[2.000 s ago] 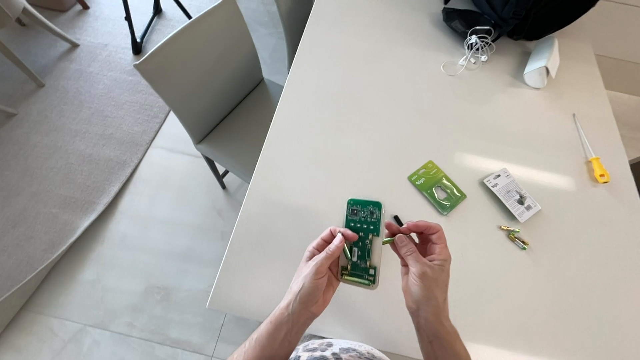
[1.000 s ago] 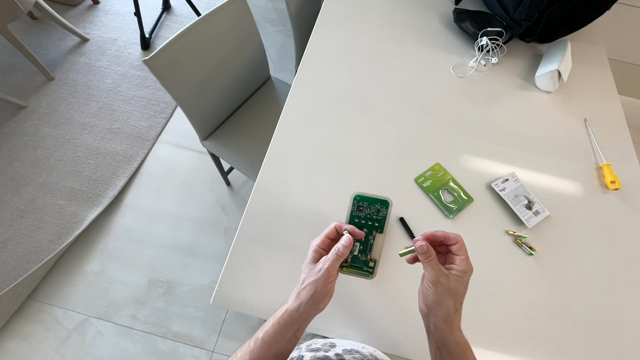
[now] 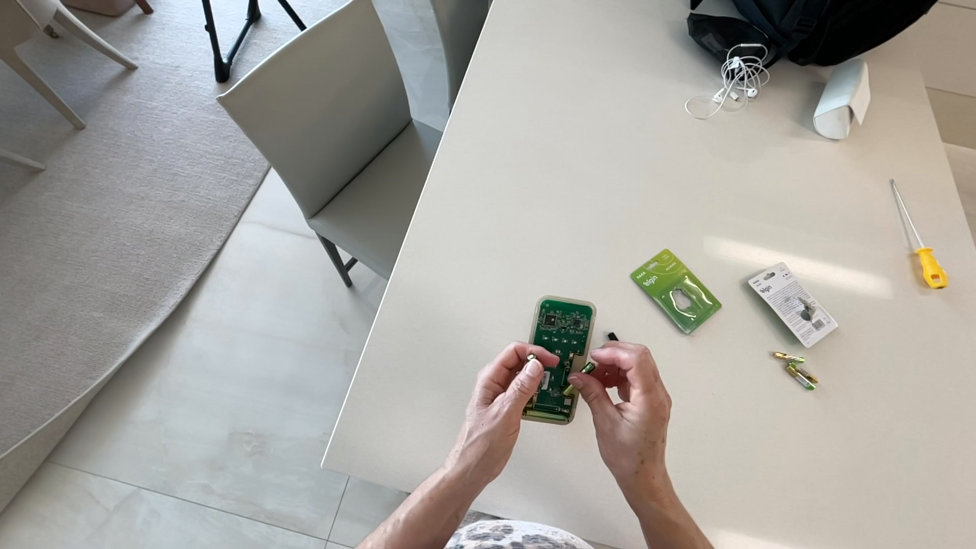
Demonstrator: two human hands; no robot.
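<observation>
An opened device with a green circuit board (image 3: 563,335) in a pale, rounded casing lies on the table, partly behind my hands. My left hand (image 3: 499,396) is over its left edge, thumb and forefinger pinching a small object with a shiny metal end (image 3: 532,356); most of that object is hidden. Between thumb and fingers of my right hand (image 3: 629,396) is a small green-and-gold battery (image 3: 587,367), tilted over the board's right edge. A black object (image 3: 612,336) shows just beyond my right fingers, mostly covered by them.
A green blister pack (image 3: 663,282) and a white-backed one (image 3: 785,293) lie beyond my right hand, with several small batteries (image 3: 801,375) nearby. Farther off are a yellow-handled screwdriver (image 3: 929,267), white wired earphones (image 3: 738,80), a white case (image 3: 839,103) and a black bag (image 3: 808,30). A chair (image 3: 335,114) stands left of the table.
My right hand has moved left with the battery, from beside the device to over its right edge. It now covers most of the black object that showed beside the device a second ago.
</observation>
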